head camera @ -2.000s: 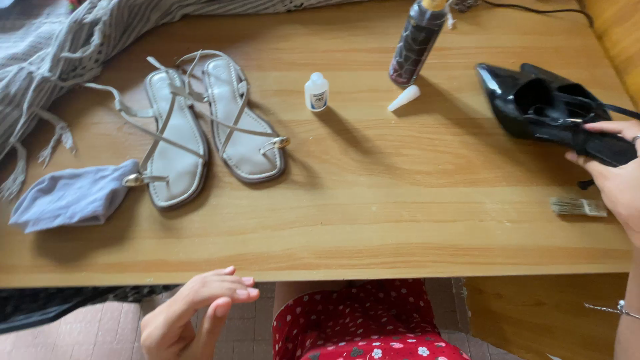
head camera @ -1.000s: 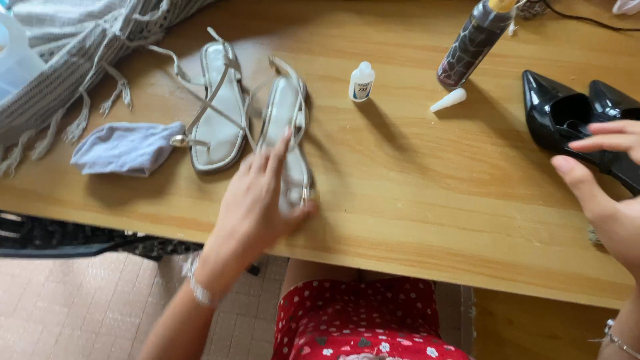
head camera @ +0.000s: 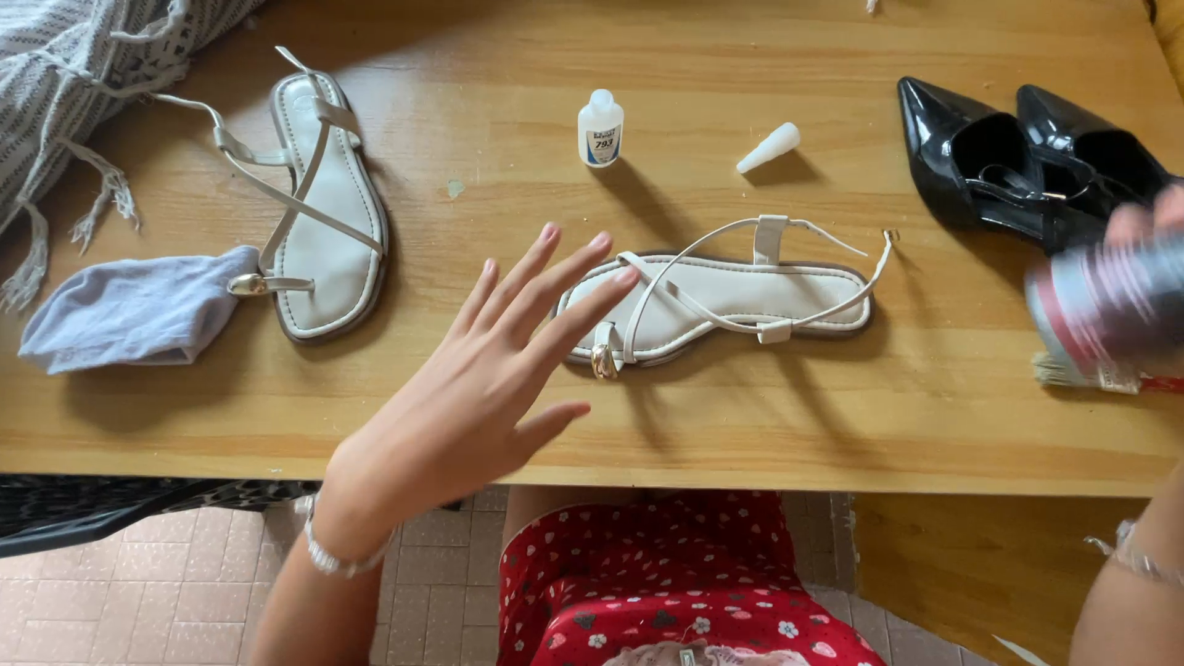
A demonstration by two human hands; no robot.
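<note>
My left hand (head camera: 490, 370) hovers with its fingers spread, near the toe end of a cream strappy sandal (head camera: 795, 287) that lies sideways on the wooden table. At the right edge my right hand (head camera: 1156, 217), mostly out of view, holds a blurred dark can (head camera: 1110, 296) with a pinkish-red rim. A second cream sandal (head camera: 342, 222) lies at the left, its gold toe bead beside a folded light-blue cloth (head camera: 139, 310). Behind the sideways sandal stand a small white glue bottle (head camera: 601, 129) and, lying down, a white nozzle cap (head camera: 770, 148).
Black pointed patent shoes (head camera: 962, 157) lie at the right, partly behind the can. A flat brush (head camera: 1064, 372) with a red handle is below the can. A fringed striped cloth (head camera: 83, 102) covers the back left corner. The table's front edge (head camera: 647, 486) runs above my lap.
One sandal, earlier side by side with the other, now lies sideways farther right. My left hand has come off it. My right hand, earlier at the black shoes, now holds the can.
</note>
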